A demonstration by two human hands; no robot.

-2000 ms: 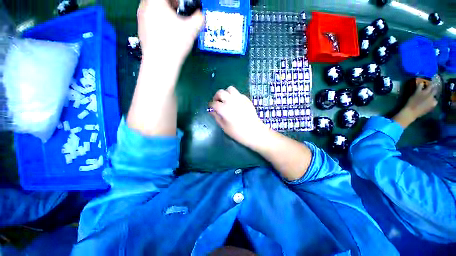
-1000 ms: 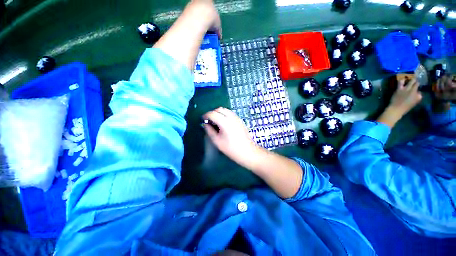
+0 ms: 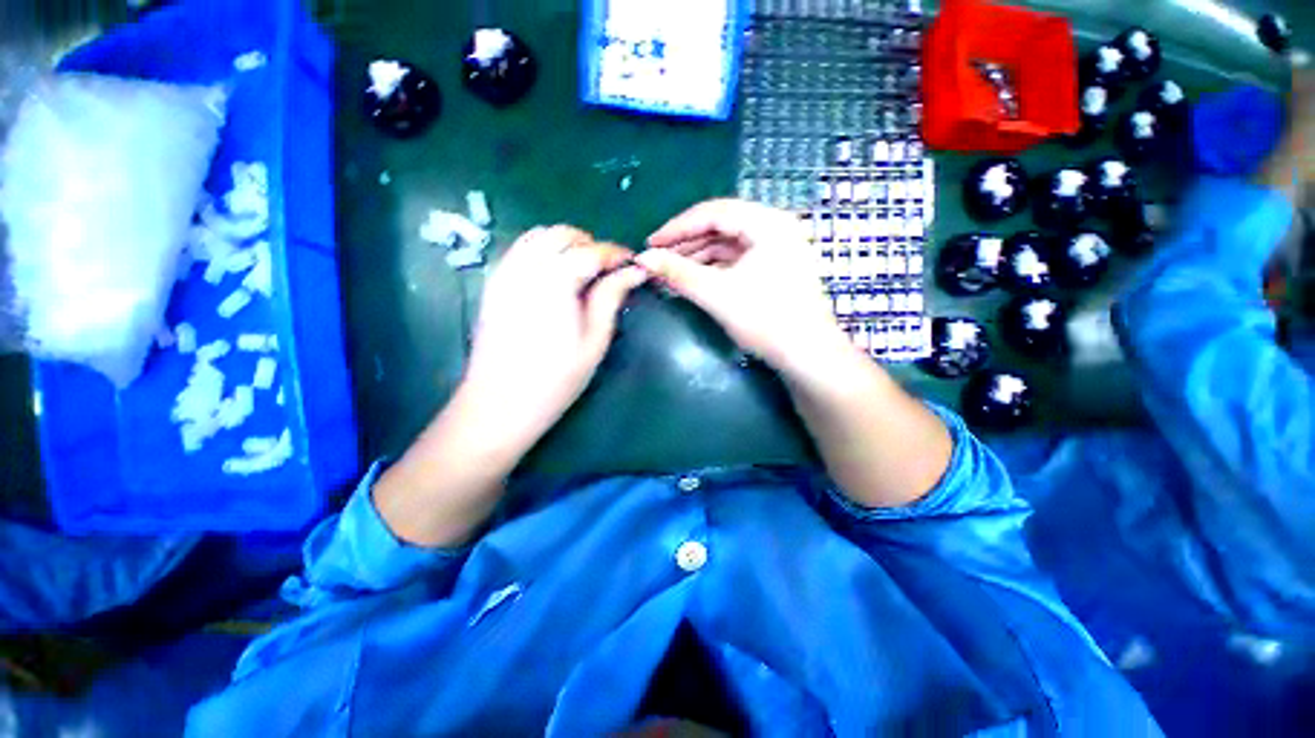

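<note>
My left hand and my right hand meet fingertip to fingertip over the green bench, in front of my chest. A tiny part is pinched between the fingertips of both hands; it is mostly hidden and its shape cannot be told. The grid tray with silvery pieces lies just beyond and right of my right hand. The small blue tray with small white parts is at the top centre. A few white plastic pieces lie loose left of my left hand.
The large blue bin with white pieces and a cloudy plastic bag is at left. Two round black units stand upper left; several stand right. A red box is upper right. Another worker's sleeve is at far right.
My left hand has come back from the small blue tray area to meet my right hand. A second black unit now stands beside another at upper left. The neighbour's arm has moved.
</note>
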